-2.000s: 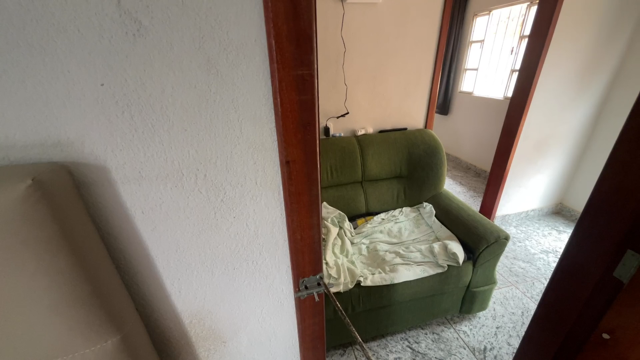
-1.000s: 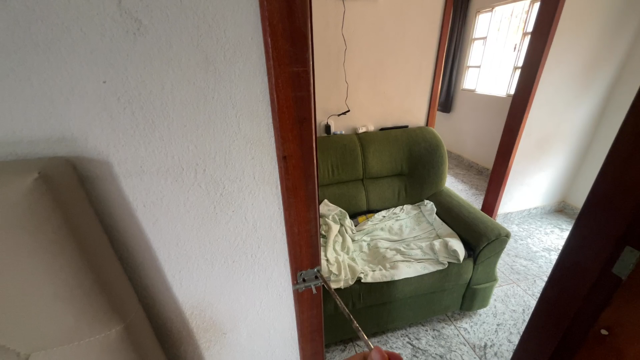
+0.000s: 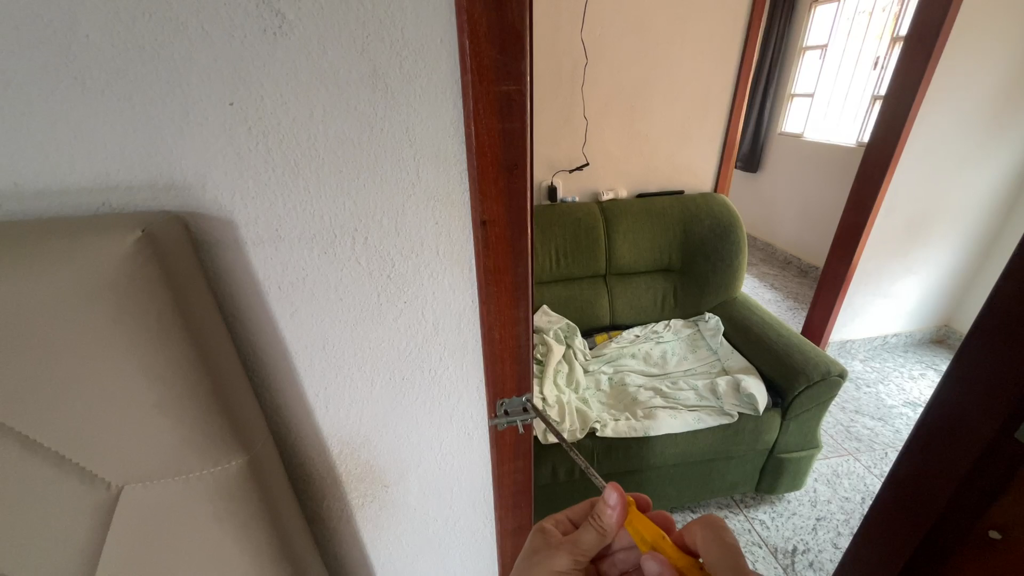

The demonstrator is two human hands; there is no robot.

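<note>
A screwdriver with a yellow handle and a long thin shaft points up and left. Its tip meets the right side of a small metal slide bolt latch on the reddish wooden door frame. My left hand pinches the front of the handle where the shaft begins. Around the rear of the same handle, at the bottom edge, are the fingers of my right hand, partly cut off by the view.
Beyond the doorway stands a green sofa with a pale patterned cloth on its seat. A beige padded headboard leans near the white wall at left. A dark wooden door edges the right side.
Two seconds ago only the shaft showed, at the latch, with no hand in view. A fingertip then appeared at the bottom edge; now both hands and the yellow handle show.
</note>
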